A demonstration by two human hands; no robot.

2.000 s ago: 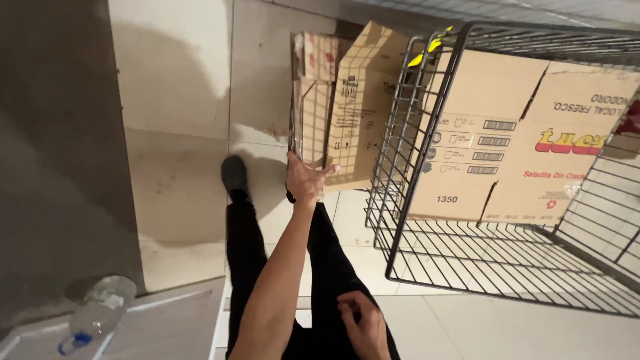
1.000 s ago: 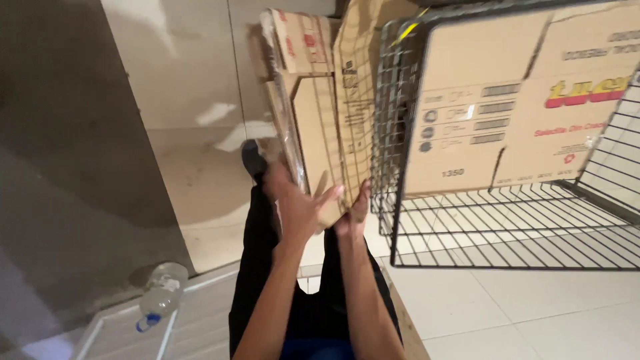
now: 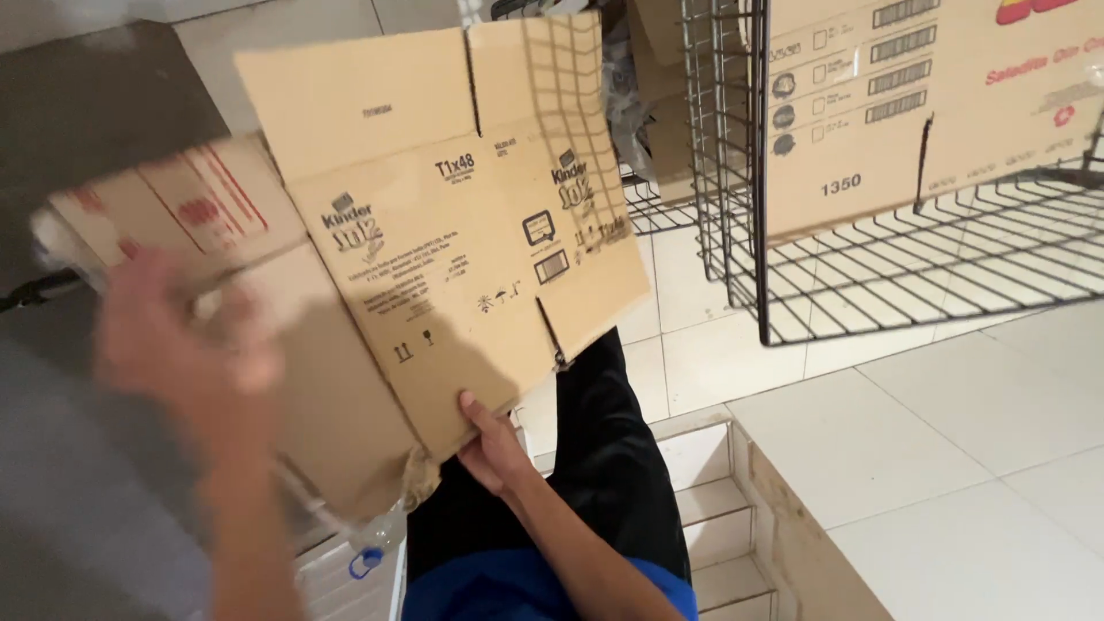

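Note:
My right hand (image 3: 493, 442) grips the lower edge of a flattened cardboard box (image 3: 483, 250), its thumb on the printed face and its fingers behind. Another folded cardboard piece (image 3: 319, 371), plain brown, lies behind it on the left, and a piece with red print (image 3: 194, 207) shows at the upper left. My left hand (image 3: 185, 328) is blurred over the left part of these pieces, fingers apart; whether it touches them cannot be told. The cardboard is tilted in front of my body.
A black wire basket (image 3: 763, 190) holding printed cardboard (image 3: 845, 129) stands at the right. More cardboard (image 3: 677, 129) is behind it. Tiled steps (image 3: 716, 530) go down beside my legs. A clear plastic bottle with a blue cap (image 3: 366, 562) is at the lower left, near a white slatted surface (image 3: 332, 591).
The flattened cardboard, earlier beside the wire basket, has come up toward my body and turned its printed face to view. My right hand, low and off it at first, now holds its lower edge.

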